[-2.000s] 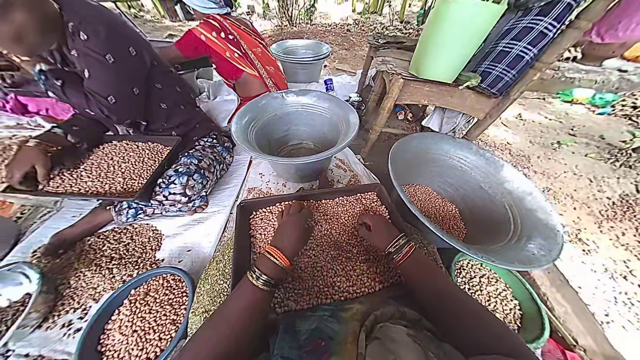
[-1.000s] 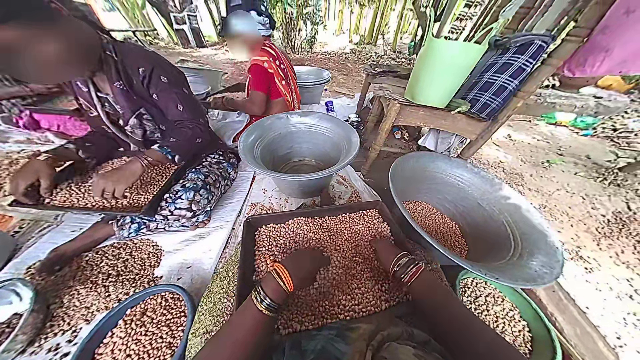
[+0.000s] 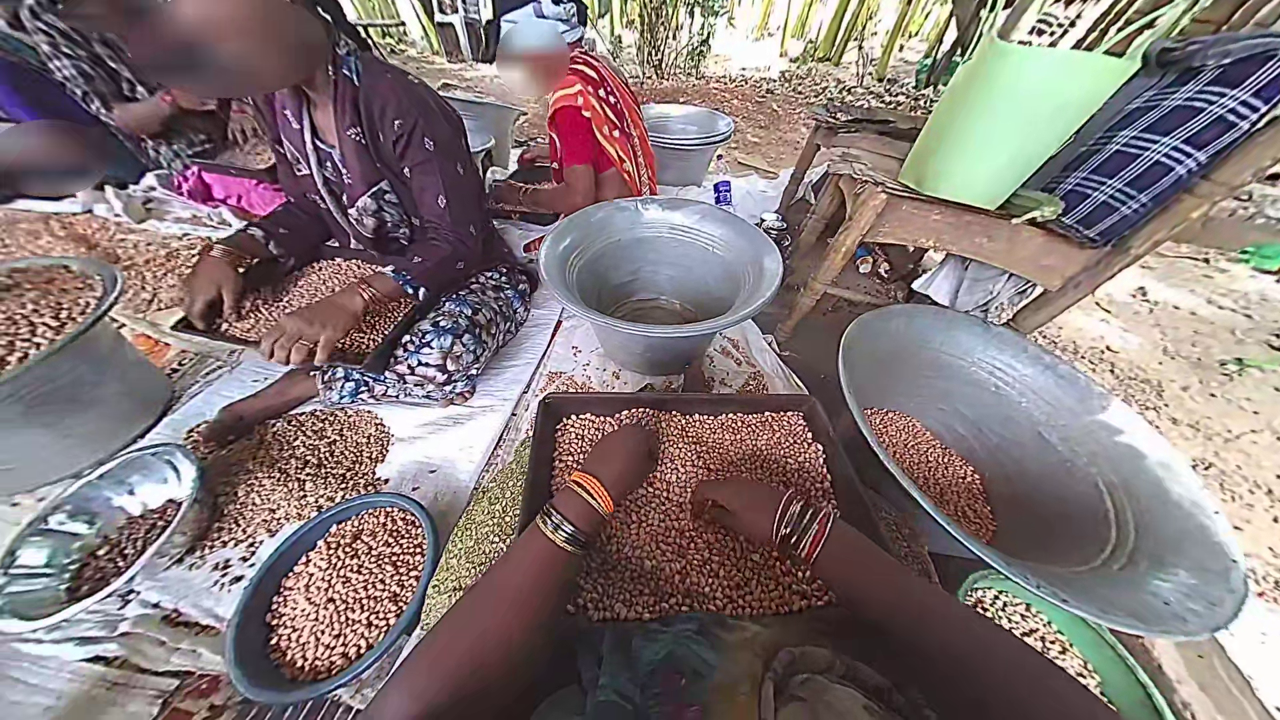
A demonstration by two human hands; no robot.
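Note:
A dark rectangular tray (image 3: pixel 838 455) of reddish-brown nuts or seeds (image 3: pixel 690 570) lies before my lap. My left hand (image 3: pixel 622 462), with orange and dark bangles at the wrist, rests on them left of the middle, its fingers partly hidden. Right of the middle my right hand (image 3: pixel 738 506), in several bangles, has its curled fingertips down among the pieces. Whether either hand grips any piece cannot be told. Beyond the tray stands a deep metal basin (image 3: pixel 660 275); to the right, a wide metal basin (image 3: pixel 1060 470) holds a small heap of the same kind.
At left a person in a dark patterned top (image 3: pixel 430 170) works over another tray. A blue-grey tub (image 3: pixel 240 600) and a steel bowl (image 3: pixel 60 530) stand nearer. A green tub (image 3: pixel 1130 650) sits at lower right, and a wooden chair (image 3: pixel 970 235) bears a pale green bucket (image 3: pixel 1020 120).
My right hand has moved left, from near the tray's right side toward the middle. The seated person at left has both hands at their tray, where one showed two seconds ago.

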